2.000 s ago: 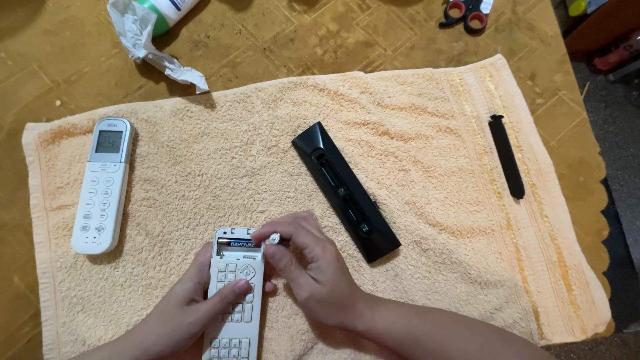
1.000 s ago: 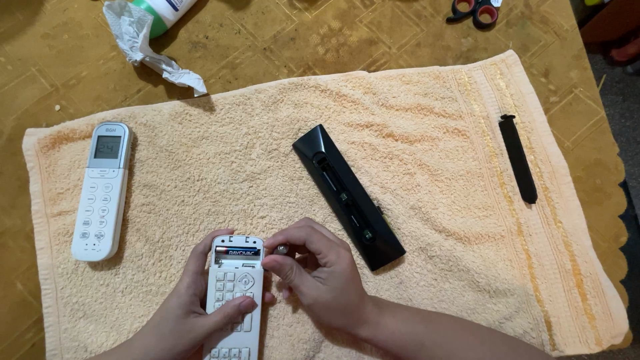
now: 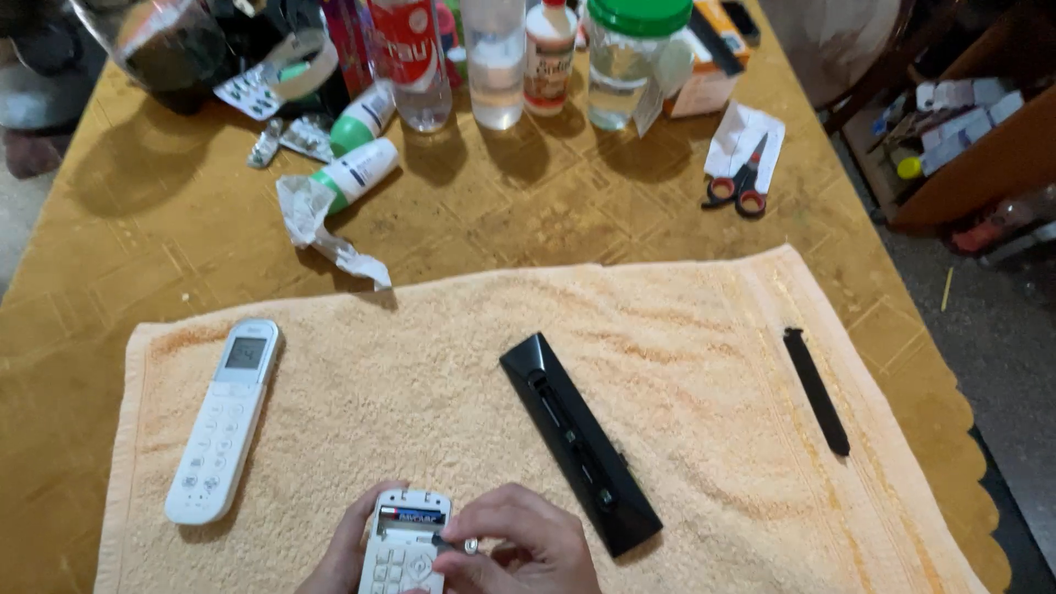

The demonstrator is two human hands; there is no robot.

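My left hand [image 3: 342,549] holds a white remote control [image 3: 403,544] with its battery compartment uncovered at the top. One battery [image 3: 412,516] lies crosswise in that compartment. My right hand [image 3: 528,540] is at the remote's right edge and pinches a small battery [image 3: 466,545], mostly hidden by the fingers, with one end showing. To the left, a white air-conditioner remote with a small display [image 3: 223,425] lies face up. A black elongated device with open slots [image 3: 582,445] lies right of my hands, and a narrow black cover strip [image 3: 817,392] is farther right.
A peach towel [image 3: 396,396] lies under these things on a table with a yellow-brown cloth [image 3: 528,223]. Beyond it are crumpled paper [image 3: 309,223], green-and-white bottles [image 3: 359,173], clear bottles [image 3: 495,74], a green-lidded jar [image 3: 619,74] and scissors [image 3: 747,186].
The view has tilted up toward the table's far end. My right hand stays beside the remote's battery compartment with the small battery between its fingers.
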